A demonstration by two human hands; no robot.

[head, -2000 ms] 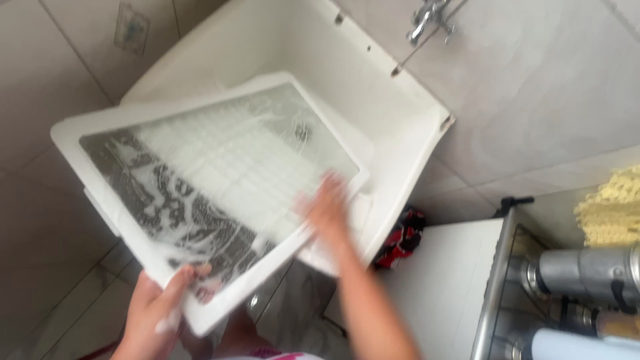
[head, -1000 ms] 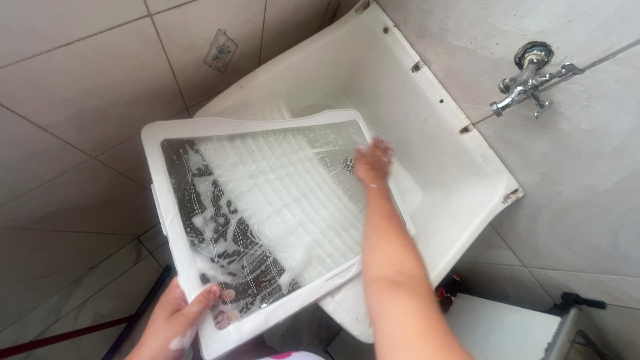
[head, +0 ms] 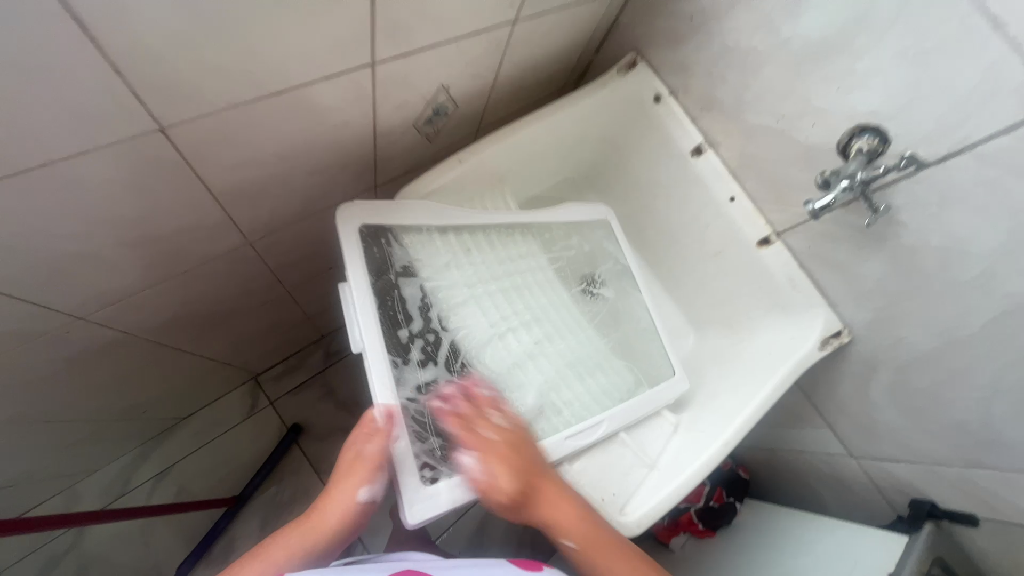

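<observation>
A glass refrigerator shelf with a white plastic frame [head: 480, 214] lies tilted over a white laundry sink [head: 788, 320], its clear pane streaked with suds. My left hand [head: 364, 464] grips the frame's near left edge, thumb side up, with foam on the wrist. Flat on the soapy glass near its lower left corner rests my right hand [head: 488, 448], blurred, with foam on its fingers; whether anything lies under the palm cannot be seen. The sink's ribbed washboard and drain show through the pane.
A chrome tap [head: 852, 184] juts from the tiled wall right of the sink. A red and black cloth [head: 708, 504] hangs beside a white surface [head: 816, 540] at lower right. On the floor at left is a squeegee with a dark blade [head: 240, 500] and a red handle [head: 120, 514].
My right hand has moved from the shelf's far right part to its near left part. My left hand still holds the frame's near left side.
</observation>
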